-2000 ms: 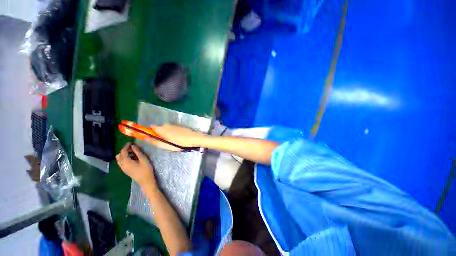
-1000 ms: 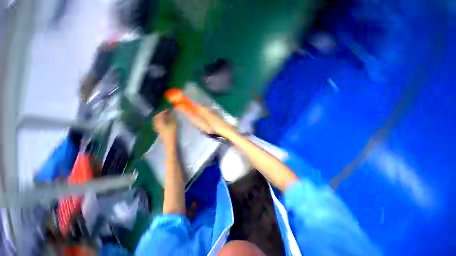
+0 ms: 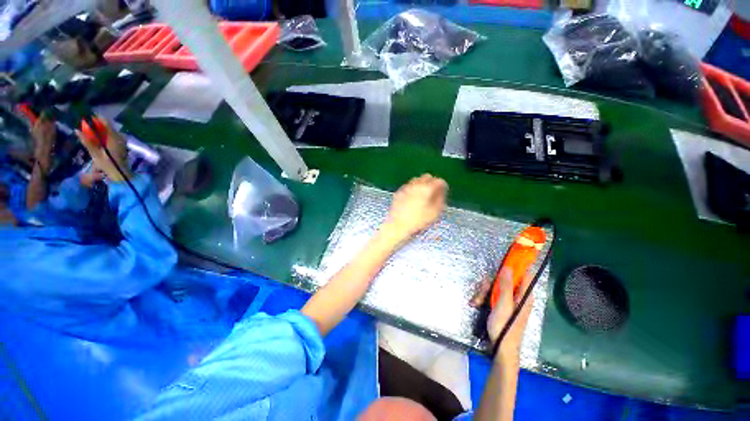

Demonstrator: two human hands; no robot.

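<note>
My right hand (image 3: 510, 313) is closed around an orange and black electric screwdriver (image 3: 518, 259) above the right part of the silvery bubble-wrap mat (image 3: 411, 267). Its black cord runs down past the hand. My left hand (image 3: 419, 204) is curled into a fist at the mat's far edge, with no object visible in it; the inside of the fist is hidden. A black ribbed plastic housing (image 3: 502, 144) with a silvery patch lies on another sheet beyond the mat, touched by neither hand.
A round dark mesh dish (image 3: 594, 298) lies right of the mat. A clear bag (image 3: 261, 208) lies left. A white support arm (image 3: 238, 94) slants down to the bench. Another black housing (image 3: 317, 119) lies behind it. Red-orange trays (image 3: 234, 45) line the far side. A neighbouring worker (image 3: 74, 263) sits left.
The view has swung round and now faces across the bench. My hands have moved apart, the left to the mat's far edge, the right with the screwdriver to its right side.
</note>
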